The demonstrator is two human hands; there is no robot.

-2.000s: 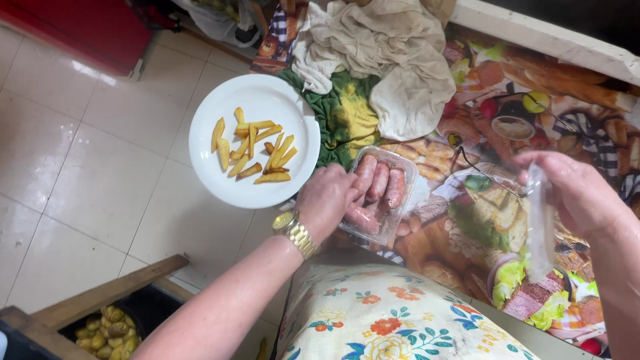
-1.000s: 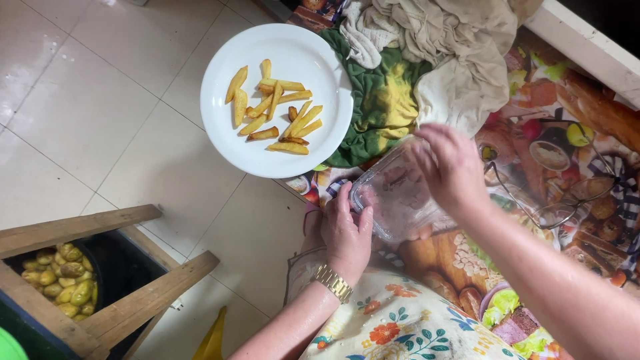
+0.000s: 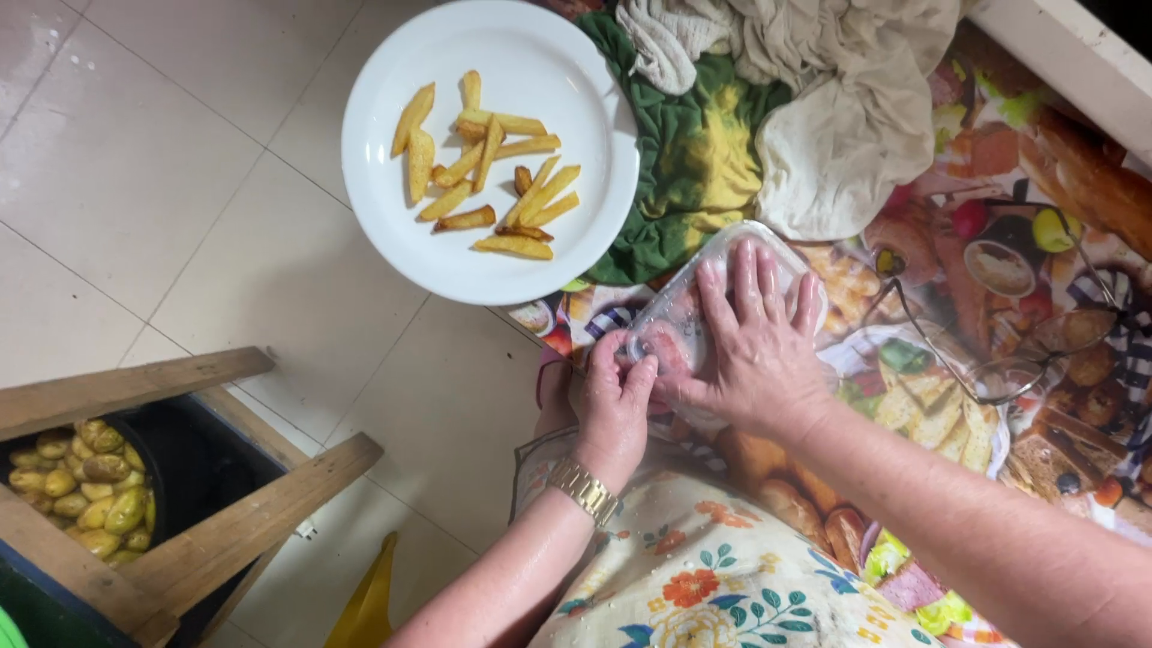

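A clear plastic container (image 3: 670,310) with pink sausages (image 3: 666,346) inside lies on the printed tablecloth, its lid over the top. My right hand (image 3: 765,342) rests flat on the lid with fingers spread. At the container's near left corner, my left hand (image 3: 621,396), with a gold watch at the wrist, pinches the edge between thumb and fingers. Up and to the left, a white plate (image 3: 378,180) holds several fried potato sticks (image 3: 490,148); its right rim overlaps a green and yellow cloth (image 3: 666,171).
Beige crumpled cloths (image 3: 846,117) lie beyond the container. Eyeglasses (image 3: 1008,378) rest on the tablecloth at right. Lower left, a black container of small potatoes (image 3: 90,477) sits among wooden bars (image 3: 261,499) above the tiled floor. A white ledge (image 3: 1071,63) borders the upper right.
The container was uncovered two seconds ago, with my left hand at the sausages and my right hand holding the lid off to the right. Now the lid lies over it and both hands are on it.
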